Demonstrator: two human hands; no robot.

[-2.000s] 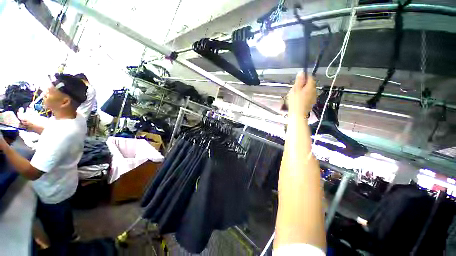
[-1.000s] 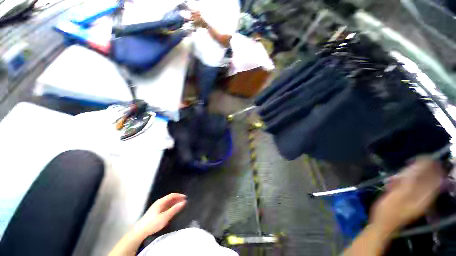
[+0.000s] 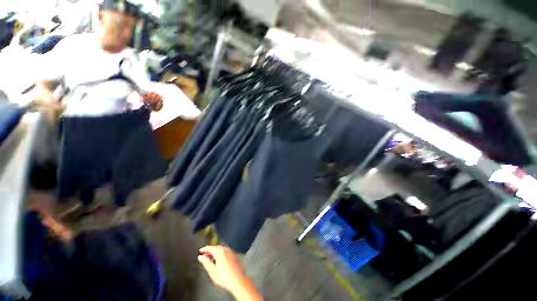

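Observation:
Dark navy garments (image 3: 259, 176) hang close together on a rack ahead of me, their black clip hangers (image 3: 265, 97) bunched above them. One hand, which looks like my right hand (image 3: 221, 267), reaches in from the bottom edge, below the garments and apart from them. Its fingers are slightly curled and I see nothing in it. My left hand is not in view. The frame is blurred.
A person in a white top (image 3: 97, 76) stands at the left, with a dark garment (image 3: 112, 153) in front. A blue basket (image 3: 350, 238) lies under the rack's metal pipe (image 3: 353, 182). A dark heap (image 3: 94, 264) fills a round container at lower left.
The view has swung right and up, so the rack is more central and the iron and black padded form are gone. Only one hand now shows. The other person now faces this way.

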